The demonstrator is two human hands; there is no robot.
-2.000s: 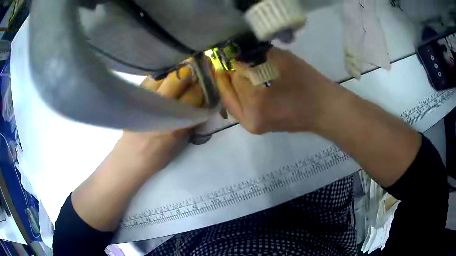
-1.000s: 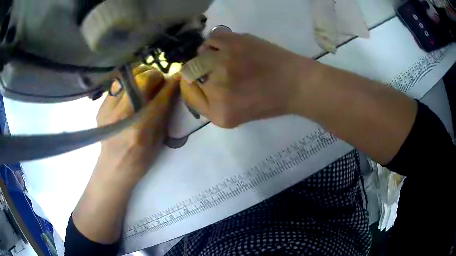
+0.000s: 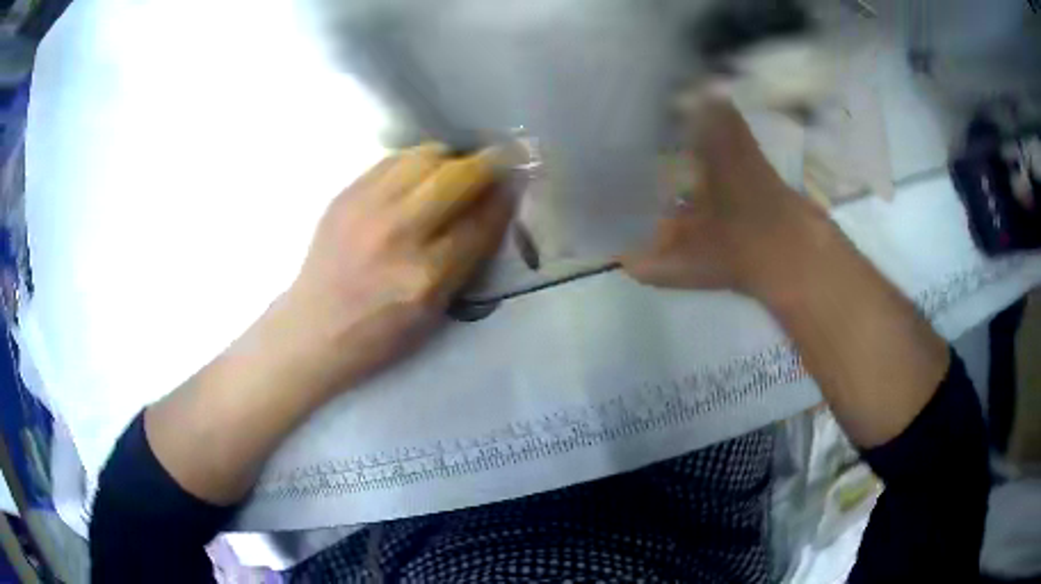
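The sewing machine head (image 3: pixel 514 80) is a large grey blur at the top centre, and its needle area cannot be made out. My left hand (image 3: pixel 400 234) lies on the white table just left of the machine's working area, its fingers bent and lit yellow. My right hand (image 3: pixel 719 222) is to the right of the machine head, partly hidden behind it and blurred. I cannot tell whether either hand holds fabric.
A printed ruler (image 3: pixel 548 439) runs along the front of the white table (image 3: pixel 388 428). A pale fabric piece (image 3: pixel 854 148) lies at the upper right, with a dark phone (image 3: pixel 995 188) beyond it. White pieces (image 3: pixel 816 491) hang below the table at right, beside the checked garment (image 3: pixel 639 519).
My hands have moved apart, the left now left of the needle area and the right to its right. The view has shifted, and the machine head looks different and blurred.
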